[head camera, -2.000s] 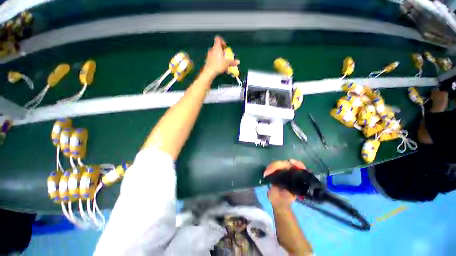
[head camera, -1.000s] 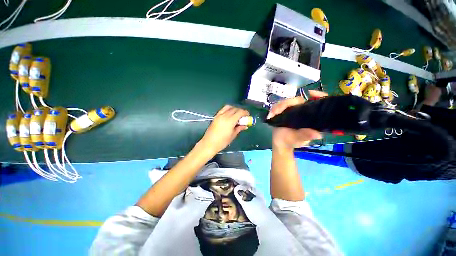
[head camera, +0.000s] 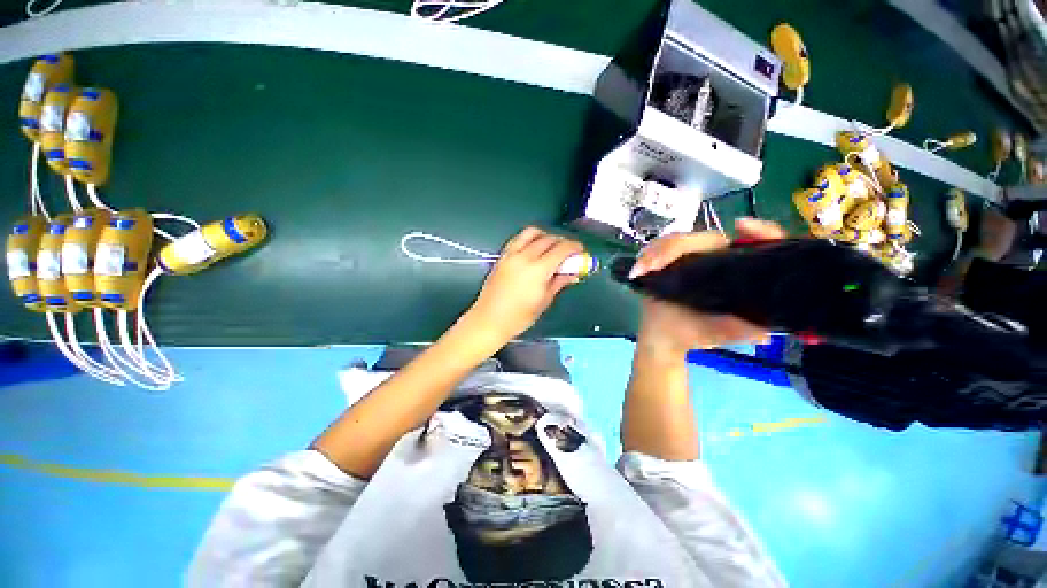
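Note:
My left hand (head camera: 526, 279) is closed over a yellow housing (head camera: 584, 265) on the green bench. Only its end with a white label and blue band shows. Its white cord loop (head camera: 442, 247) lies to the left. My right hand (head camera: 695, 293) grips the black electric screwdriver (head camera: 781, 281), held level and pointing left. Its front end is just right of the housing, with a small gap visible; the thin bit is hard to make out. The grey-white screw feeder (head camera: 672, 149) stands behind my right hand.
Yellow housings stand in rows (head camera: 98, 258) at the left, cords hanging toward me. One lies slanted (head camera: 212, 244) beside them. Heaped housings (head camera: 855, 201) lie at the right. A pale rail (head camera: 287, 44) crosses behind. A neighbour's dark sleeve (head camera: 1010, 276) is at the right edge.
Since two seconds ago, my left hand has come back from the far strip with a housing, and the screwdriver has been raised beside it. Over the last second, both hands have barely moved; the view has shifted slightly.

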